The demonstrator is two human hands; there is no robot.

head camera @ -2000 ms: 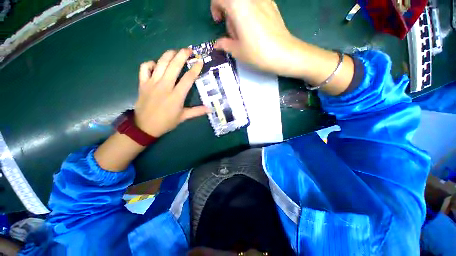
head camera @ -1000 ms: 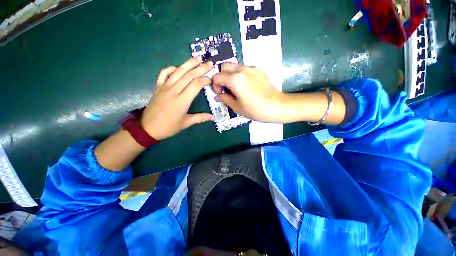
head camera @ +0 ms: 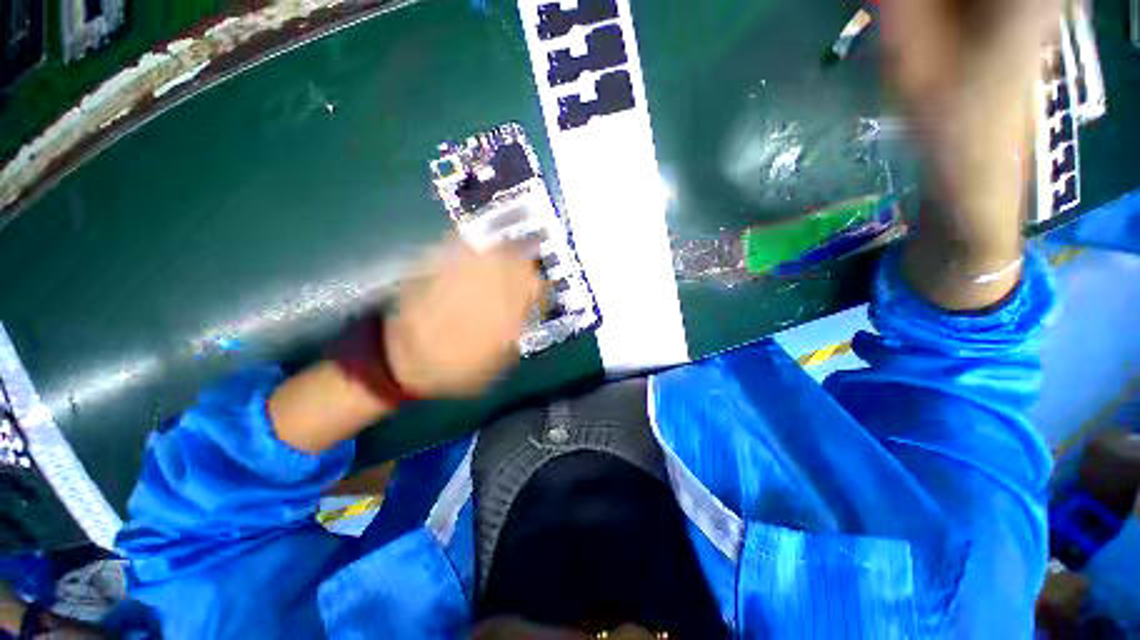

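The phone unit (head camera: 506, 213) lies tilted on the green bench, with its dark circuit end away from me and a black sticker (head camera: 493, 176) on that end. My left hand (head camera: 463, 319), blurred, is over the unit's lower left part; whether it grips the unit cannot be told. The sticker strip (head camera: 613, 188) lies just right of the unit, with black shapes at its far end and plain white nearer me. My right hand (head camera: 969, 75), strongly blurred, is at the upper right, over the place of the red box; its fingers cannot be made out.
Spare sticker strips (head camera: 1058, 150) lie at the far right. A green packet or tool (head camera: 813, 238) lies near the bench edge. A small white-tipped stub (head camera: 851, 33) is at the upper right. A worn pale rail (head camera: 150, 85) curves across the upper left. A white strip (head camera: 56, 450) is at the left.
My right hand has moved from the phone unit to the upper right. My left hand has shifted down over the unit's lower part. The green packet or tool has come into sight.
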